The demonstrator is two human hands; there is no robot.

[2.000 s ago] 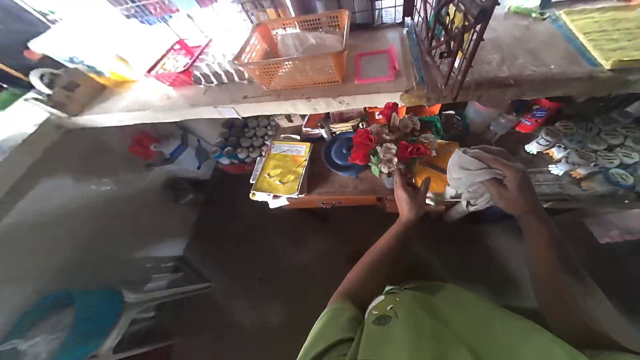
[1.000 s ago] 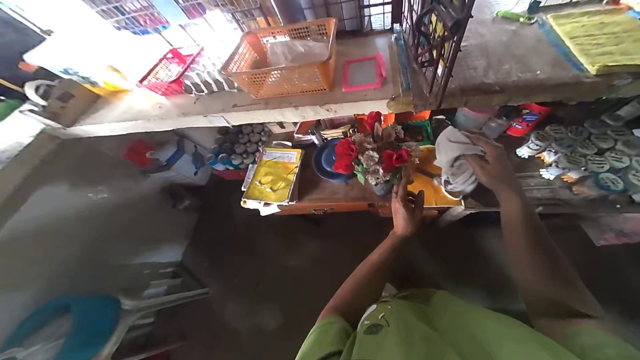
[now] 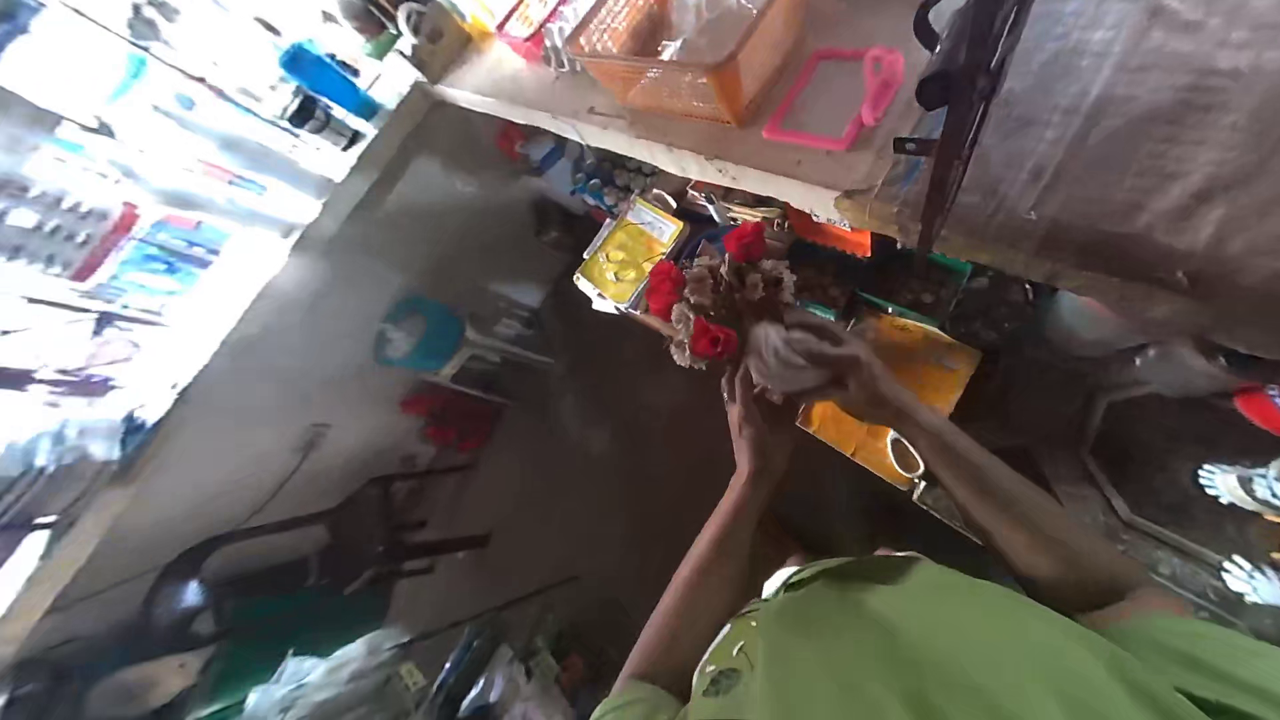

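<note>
A bouquet of artificial red roses and pale flowers (image 3: pixel 715 300) stands up from my left hand (image 3: pixel 752 425), whose fingers close round its base; the container or stems there are mostly hidden. My right hand (image 3: pixel 845 365) holds a crumpled whitish cloth (image 3: pixel 785 358) against the lower right side of the bouquet, just above the left hand. Beyond the flowers lies a yellow-covered booklet (image 3: pixel 630 252) on a stack of papers. An orange-yellow envelope or folder (image 3: pixel 900 375) lies under and beside my right forearm.
A ledge (image 3: pixel 640 140) above carries an orange plastic basket (image 3: pixel 690 60) and a pink frame (image 3: pixel 835 100). A dark metal bar (image 3: pixel 960 130) rises at its edge. At left are a blue seat (image 3: pixel 420 335) and a dark plastic chair (image 3: pixel 290 550). White figurines (image 3: pixel 1240 487) stand far right.
The view has turned strongly to the left. My right hand has brought the cloth from right of the bouquet onto its lower side. The left hand still holds the bouquet.
</note>
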